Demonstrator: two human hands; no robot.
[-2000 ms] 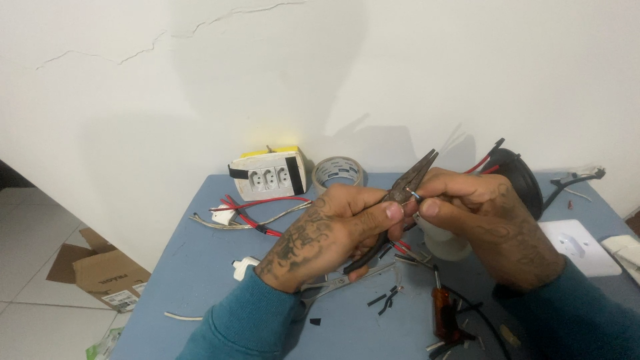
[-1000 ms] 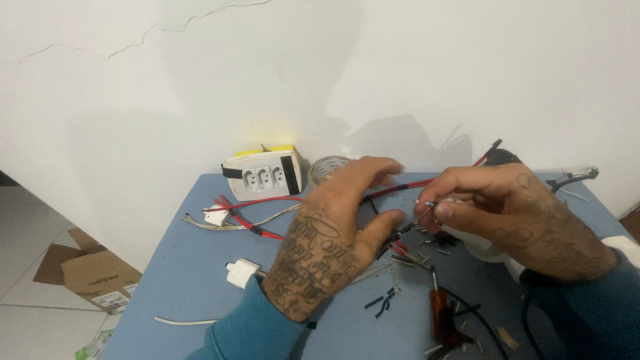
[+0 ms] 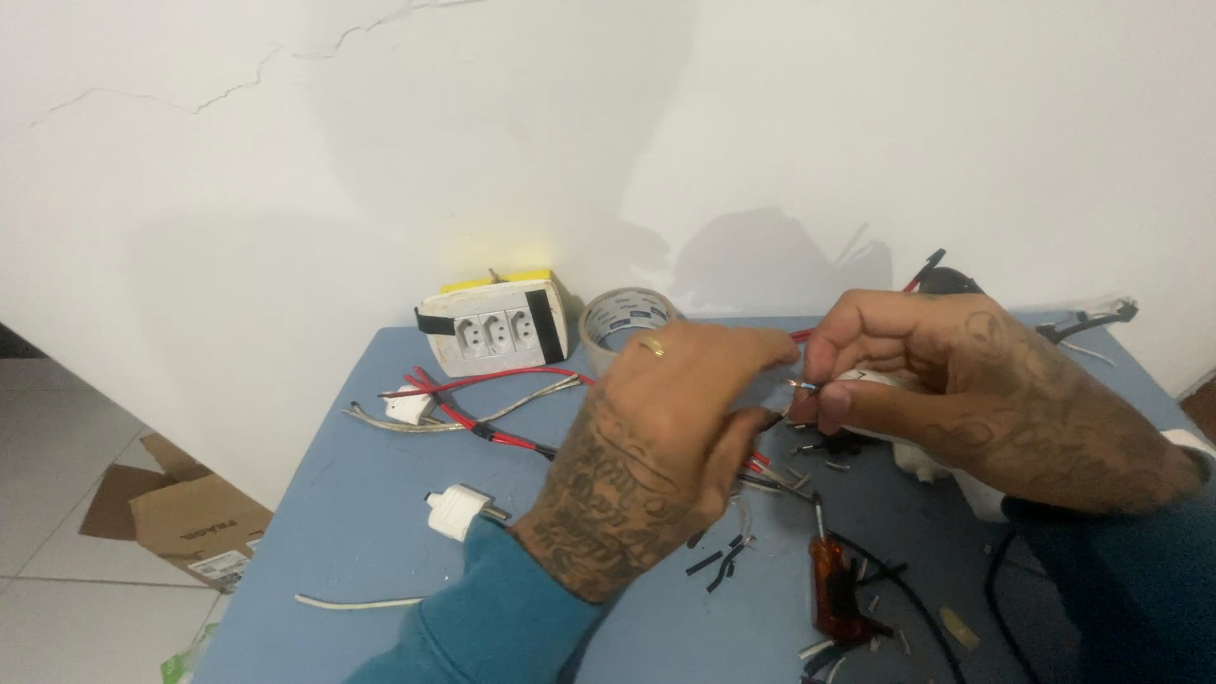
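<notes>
Between the thumb and fingertips of my right hand [image 3: 950, 389] is a thin wire with a stripped end [image 3: 803, 384] that points left. A white object [image 3: 876, 377] shows behind that thumb, partly hidden. My left hand [image 3: 665, 427] is just to the left, its thumb and index finger apart near the wire end; whether it touches a wire there is unclear. Beneath the hands lie red wires [image 3: 760, 462] and cut wire scraps [image 3: 727, 560]. A screwdriver with an orange handle [image 3: 834, 589] rests on the blue table below them.
A white three-socket outlet box [image 3: 496, 328] and a roll of tape [image 3: 627, 313] stand by the wall. Red and black wires [image 3: 484, 429], a white plug [image 3: 460, 513] and a white wire [image 3: 359, 602] lie at left. A cardboard box [image 3: 195, 518] sits on the floor. Black cable [image 3: 912, 589] curves at right.
Two seconds ago my left hand held pliers near the wire; they are no longer in it. The left hand has since opened and turned back-up, while the right still pinches the wire.
</notes>
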